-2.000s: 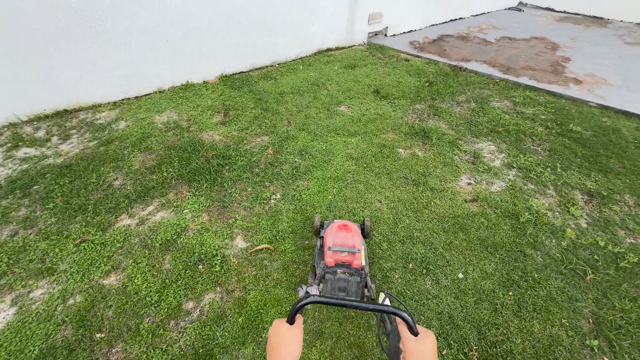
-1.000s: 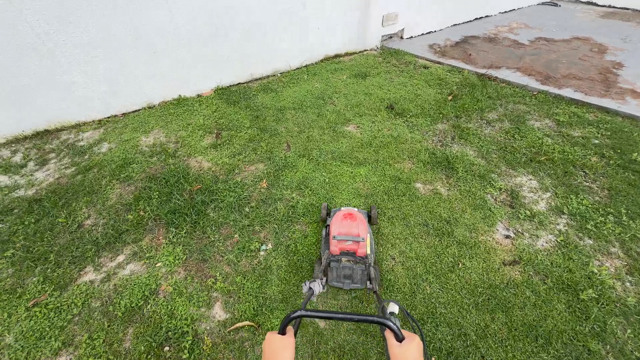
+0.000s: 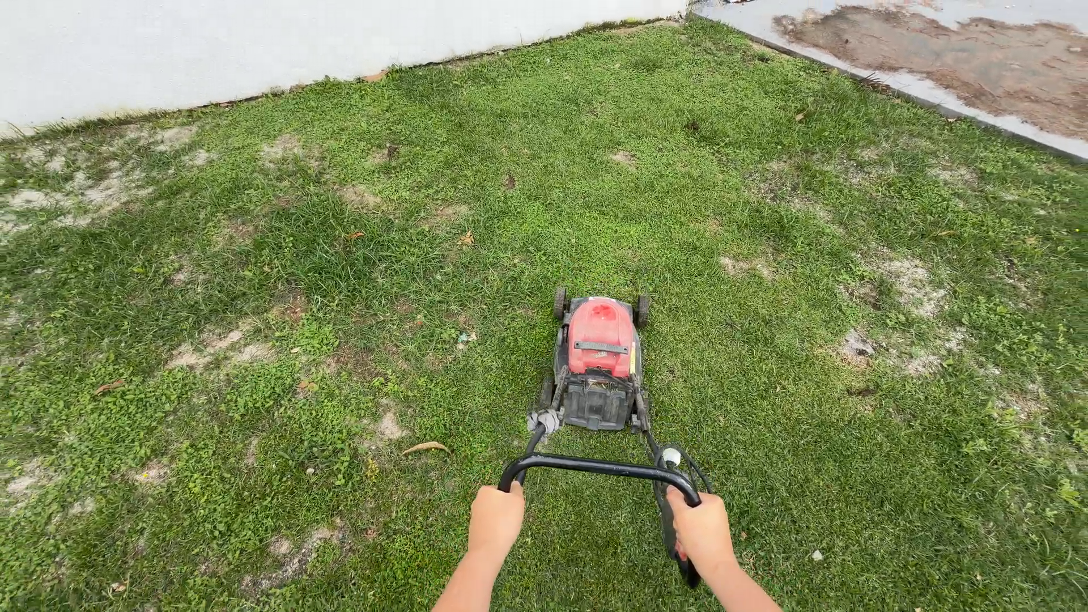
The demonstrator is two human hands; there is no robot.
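A lawn mower (image 3: 602, 340) with a red cover and a black body stands on the grass, its front wheels pointing away from me. Its black tubular handlebar (image 3: 595, 465) curves back toward me. My left hand (image 3: 497, 517) is closed around the left end of the bar, and my right hand (image 3: 701, 523) grips the right end. A black cable (image 3: 693, 467) with a white connector (image 3: 671, 457) hangs by the right side of the handle, beside my right hand. Grey material (image 3: 544, 420) is wrapped at the left handle joint.
Grass with bare sandy patches surrounds the mower. A white wall (image 3: 297, 42) borders the lawn at the back left. At the top right lies a concrete slab (image 3: 1045, 140) with a brown stain. A curved dry leaf (image 3: 427, 447) rests left of the handlebar.
Both hands stay on the handlebar throughout. Against the patches in the grass, the mower first went forward, then came back a little toward me. The view has shifted slightly.
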